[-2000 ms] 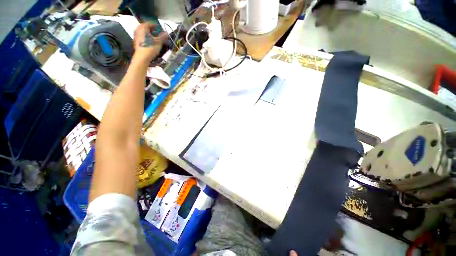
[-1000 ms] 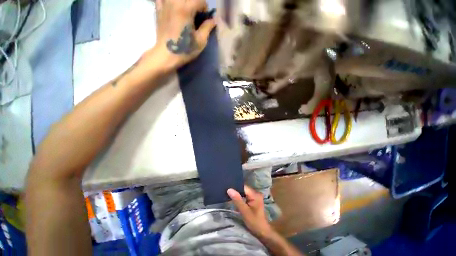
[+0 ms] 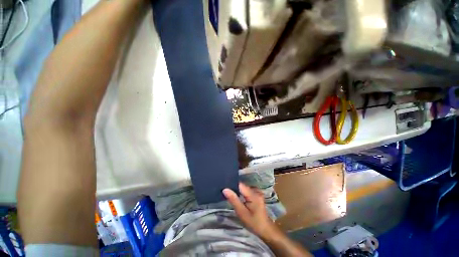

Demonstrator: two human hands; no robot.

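A long dark navy fabric strip [image 3: 201,110] runs from the top edge of the picture down over the white table's front edge towards the lap. My right hand [image 3: 249,203] is at its lower end, with thumb and fingers at the strip's right corner. My left forearm crosses the left side and reaches up; the left hand is out of the picture past the top edge. The cream sewing machine head [image 3: 266,40] stands right of the strip. The needle plate [image 3: 244,108] shows partly beneath it.
Scissors with one red and one yellow loop [image 3: 336,120] lie right of the machine on the table [image 3: 297,140]. Light blue-grey cloth [image 3: 37,65] lies far left. A brown wooden stool [image 3: 312,196] is right of the legs. Blue baskets [image 3: 143,218] stand below.
My left hand has moved up out of the picture. The strip now extends to the top edge and lies straighter. My right hand stays at the lower end. The view has shifted slightly.
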